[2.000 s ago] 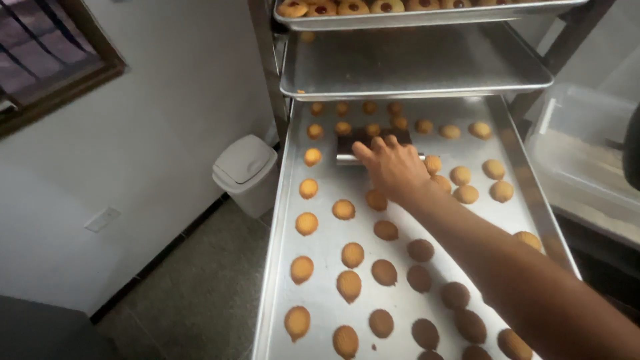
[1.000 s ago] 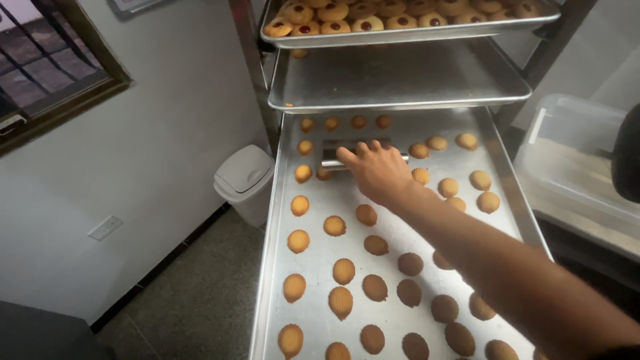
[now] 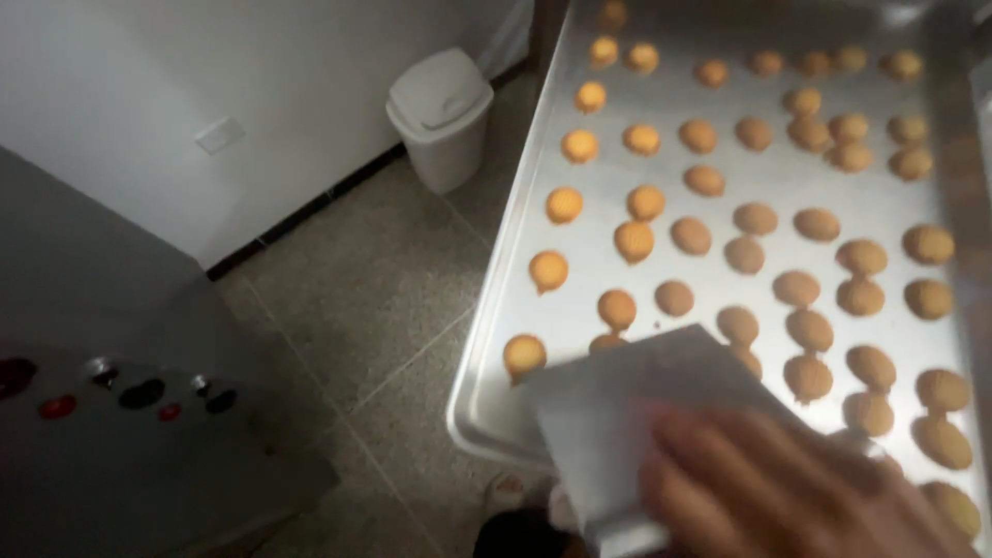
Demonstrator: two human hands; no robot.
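My right hand (image 3: 767, 488), blurred, grips a flat metal bench scraper (image 3: 651, 411) at the lower right, above the near edge of a metal baking tray (image 3: 496, 287). The scraper's blade points up and away, hiding part of the tray and some cookies. Rows of small round baked cookies (image 3: 564, 205) lie on the tray, golden at the left and browner toward the middle and right. My left hand cannot be made out; only a small pale patch shows behind the scraper's lower left edge.
A white lidded bin (image 3: 442, 116) stands on the floor against the wall, left of the tray. A grey panel (image 3: 139, 449) with red and black knobs is at the lower left. Tiled floor (image 3: 372, 310) lies between them. A wall plate (image 3: 220, 136) is on the wall.
The right hand with the scraper has come from the far part of the tray to its near edge. The view has tilted down, so the upper trays are out of sight.
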